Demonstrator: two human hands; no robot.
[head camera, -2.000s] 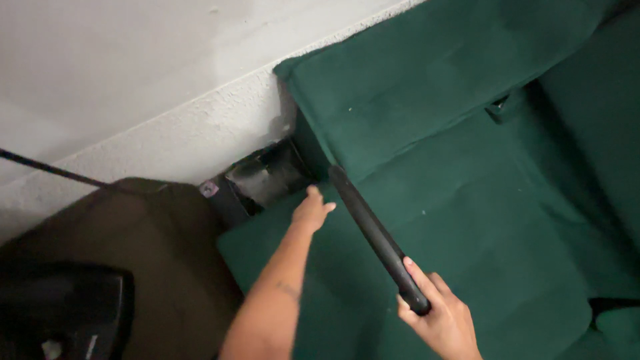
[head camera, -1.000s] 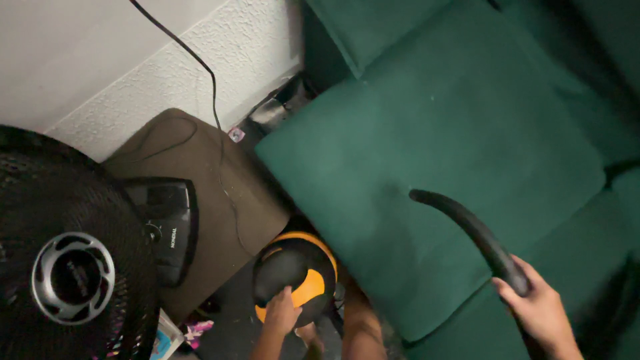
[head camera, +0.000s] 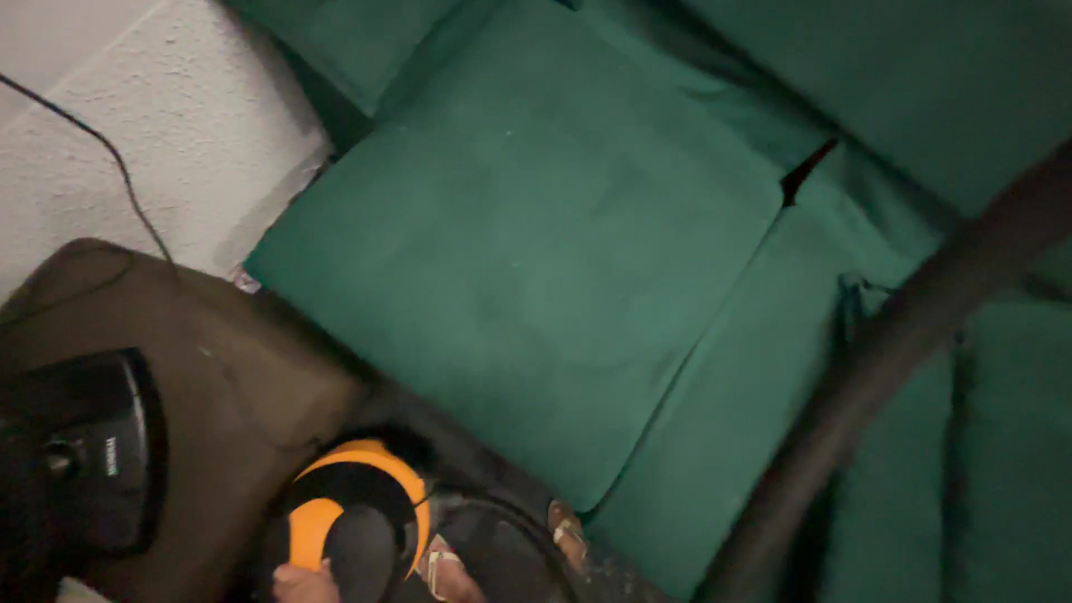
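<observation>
At the bottom left my left hand (head camera: 306, 581) grips the orange handle of a round black and orange canister vacuum cleaner (head camera: 360, 519) on the floor. My right hand is outside the frame. A black vacuum tube (head camera: 871, 385), blurred and close to the camera, crosses the right side from the bottom edge up to the right edge. Behind it lies the green fabric sofa (head camera: 519, 268), with a seam and a small dark gap between its cushions. A thin hose curves on the floor beside the vacuum cleaner, near my sandalled feet (head camera: 448, 571).
A brown padded surface (head camera: 226, 368) stands left of the sofa, bearing a black fan base (head camera: 92, 452). A black cord (head camera: 109, 146) hangs across the white textured wall (head camera: 193, 126) down to it.
The black tube has come up close to the camera at the right, and my right hand, seen holding it earlier, has left the view. The round fan head at the left is out of frame.
</observation>
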